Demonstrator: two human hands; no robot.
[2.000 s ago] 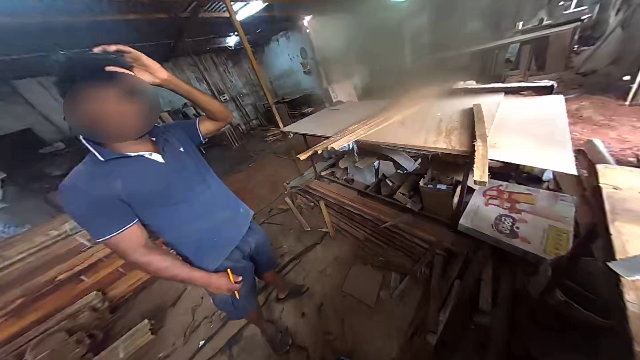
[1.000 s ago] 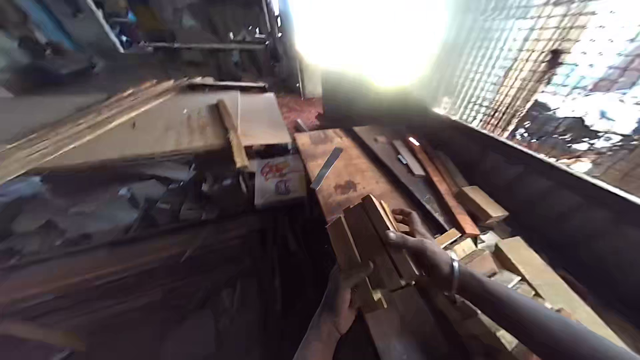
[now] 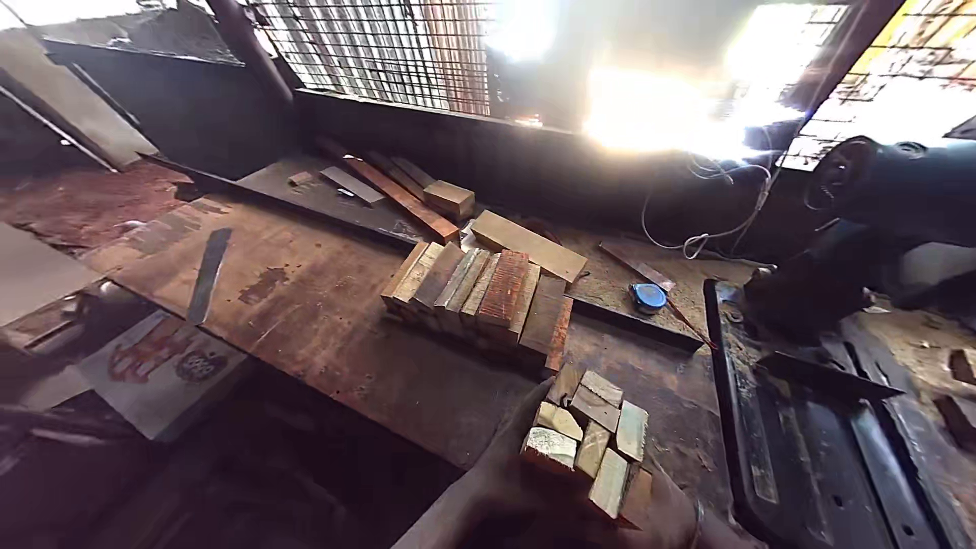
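Between both hands is a bundle of short wooden blocks [image 3: 591, 431], their sawn ends facing up, at the lower middle of the view. My left hand [image 3: 526, 427] grips the bundle's left side, its fingers mostly hidden. On the right side my right hand [image 3: 665, 496] closes round the blocks, a bracelet at its wrist. Just beyond the bundle, a row of similar wooden blocks [image 3: 476, 293] stands side by side on the wooden bench top [image 3: 320, 305]. A longer wooden block [image 3: 530, 245] lies behind that row.
A blue tape measure [image 3: 648, 297] lies on the sawdust-strewn ledge. At right is a dark metal machine bed [image 3: 823, 450]. A flat metal strip [image 3: 208, 274] rests at the bench's left, and a printed carton [image 3: 160, 374] is below its edge. Wood offcuts [image 3: 400, 194] lie against the dark wall.
The view has swung right, toward the mesh window and machine. The hands still hold a wooden bundle, now with its sawn ends up. The person seen two seconds ago is out of view.
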